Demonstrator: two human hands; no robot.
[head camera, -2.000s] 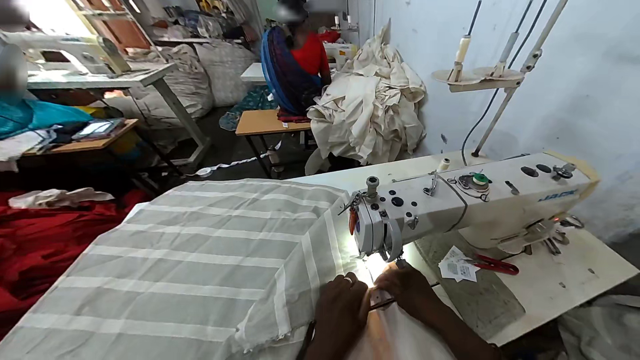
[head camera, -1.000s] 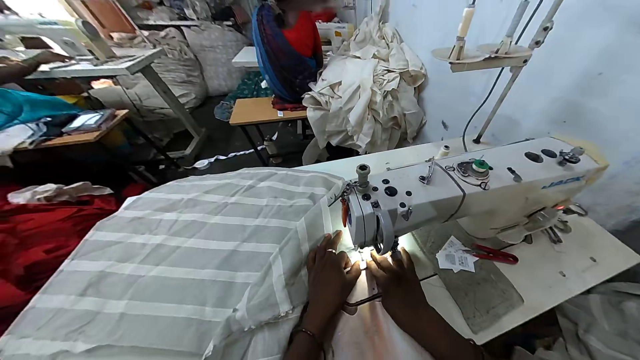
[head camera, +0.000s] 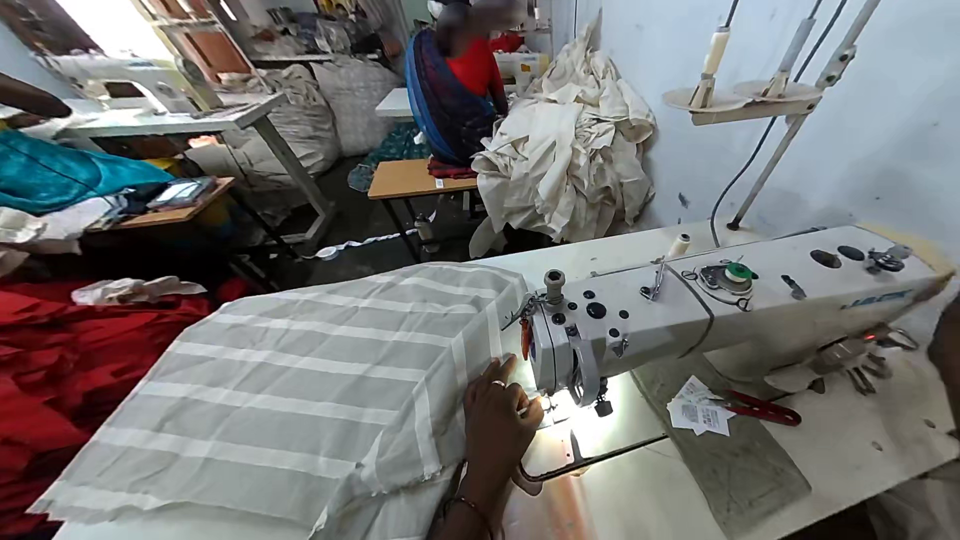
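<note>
My left hand (head camera: 499, 412) is at the right edge of a sheer grey fabric with white stripes (head camera: 300, 364), its bent fingers gathered on the cloth just left of the lit needle area. The fabric spreads over the table to the left. Above and right of that hand stands the head of a white Jack sewing machine (head camera: 600, 326); its needle is hard to make out in the glare. At the far right edge, beside the machine's end, a cut-off dark shape (head camera: 946, 352) looks like part of my right hand or arm; its fingers are hidden.
Red-handled snips (head camera: 761, 407) and printed paper labels (head camera: 699, 407) lie right of the needle area. A thread stand (head camera: 750, 101) rises behind the machine. Red cloth (head camera: 82, 375) lies at left. Beyond are cream cloth (head camera: 570, 150), a wooden stool (head camera: 416, 180) and a seated co-worker (head camera: 465, 90).
My right hand has left the needle area, where it was beside my left hand one second ago. My left hand remains by the needle at the fabric's edge.
</note>
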